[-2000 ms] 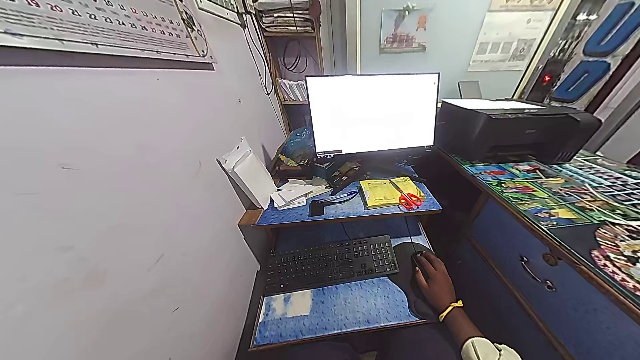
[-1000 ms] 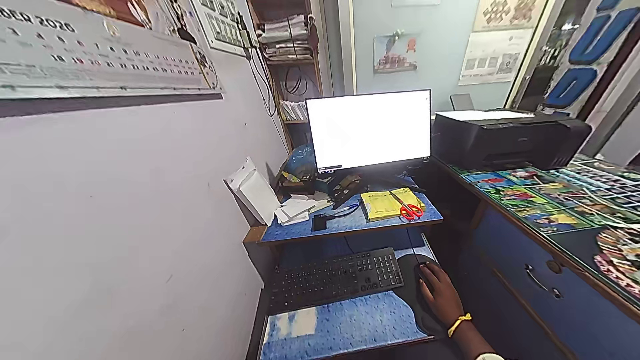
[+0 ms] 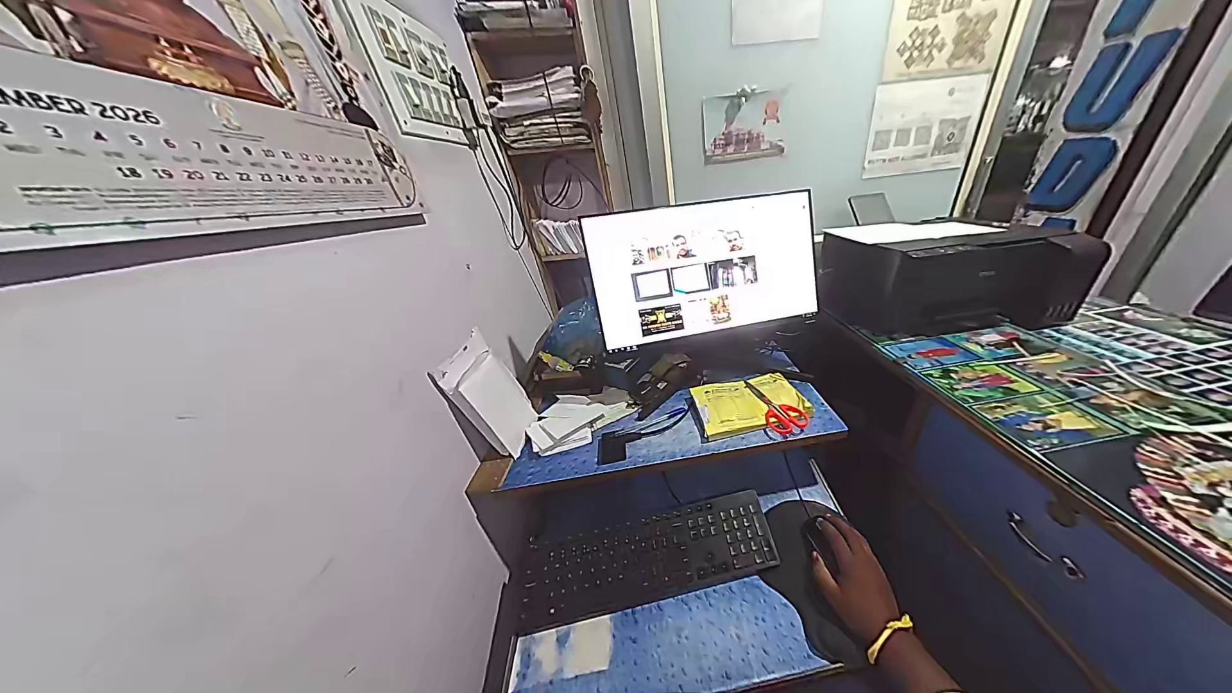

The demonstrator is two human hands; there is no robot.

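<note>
My right hand (image 3: 855, 577), with a yellow band at the wrist, rests over a black computer mouse (image 3: 821, 541) on a dark mouse pad (image 3: 804, 602). Left of it lies a black keyboard (image 3: 654, 553) on the blue pull-out tray (image 3: 693, 630). My left hand is out of view. Above the tray, the blue desk top (image 3: 664, 448) carries a monitor (image 3: 701, 271) whose lit screen shows rows of small pictures. Red-handled scissors (image 3: 784, 416) lie across yellow pads (image 3: 736, 409), beside a short blue-and-black cable (image 3: 656, 425).
White papers (image 3: 568, 423) and an upright white packet (image 3: 486, 395) stand by the left wall. To the right, a black printer (image 3: 962, 274) sits on a counter (image 3: 1068, 380) covered with photos, above blue drawers (image 3: 1020, 520). Shelves (image 3: 544, 144) of paper stacks rise behind.
The monitor's screen was blank white in both earlier frames and now shows rows of pictures. My right hand stays over the mouse. The view has shifted slightly.
</note>
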